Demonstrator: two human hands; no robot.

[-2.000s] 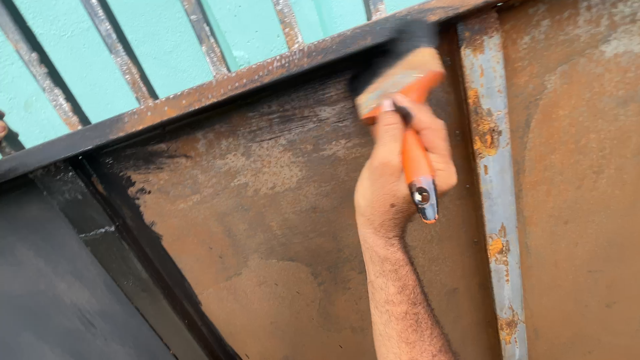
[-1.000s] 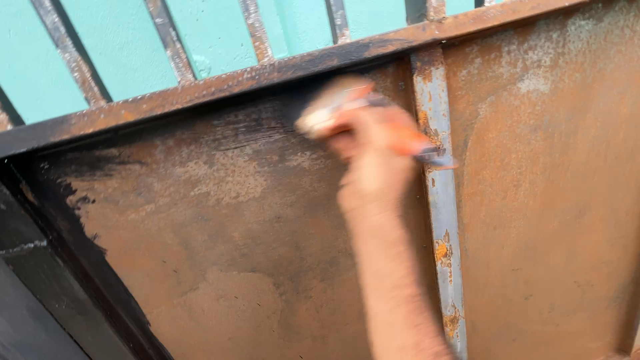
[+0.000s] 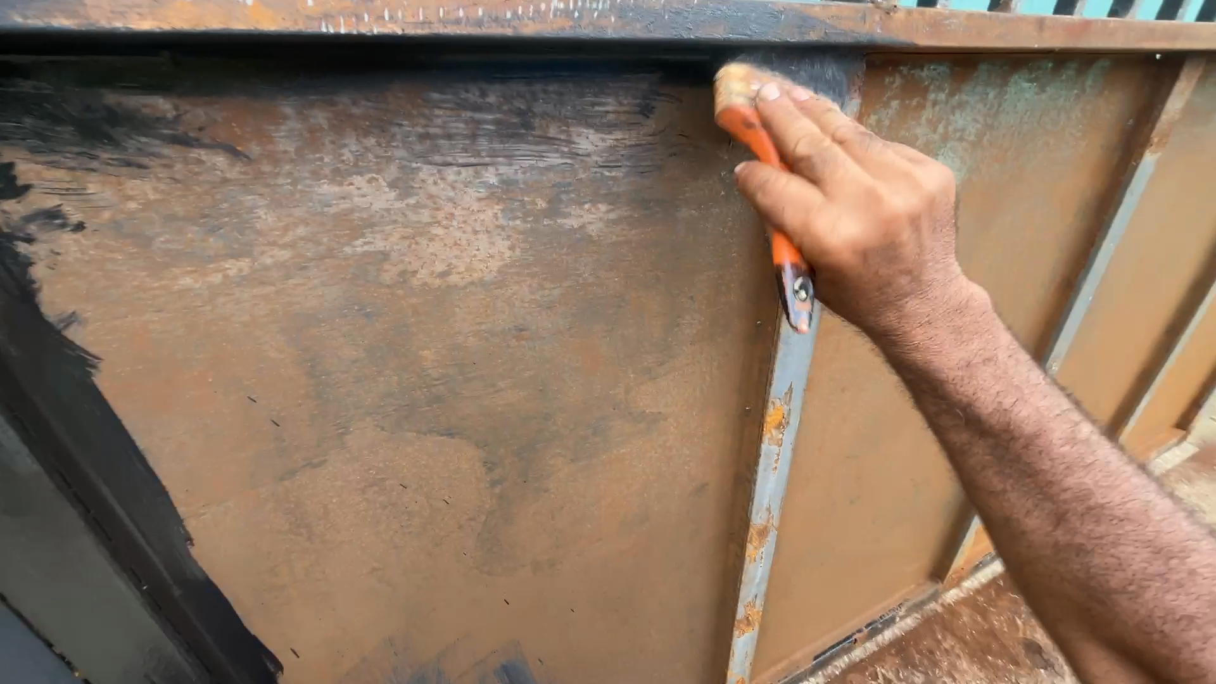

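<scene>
My right hand (image 3: 860,204) grips a paintbrush with an orange handle (image 3: 760,142), its bristle end up at the top of a grey metal upright (image 3: 779,418) with rust patches. Dark paint covers the upper end of that upright, just under the horizontal rail (image 3: 617,24). To the left is a rusty brown sheet-metal panel (image 3: 427,380), with black paint along its top edge and down its left side. The handle's tip points down over the upright. No part of my left hand shows.
A black-painted upright (image 3: 104,475) slants down at the left. More rusty panels (image 3: 883,437) and grey uprights (image 3: 1102,256) run off to the right. Reddish ground (image 3: 959,627) shows at the lower right, and bars stand above the rail against a turquoise surface.
The view has shifted a lot. My right hand has moved right with the brush, from the panel's upper part to the top of the grey upright. Dark paint now shows on the upright's upper end.
</scene>
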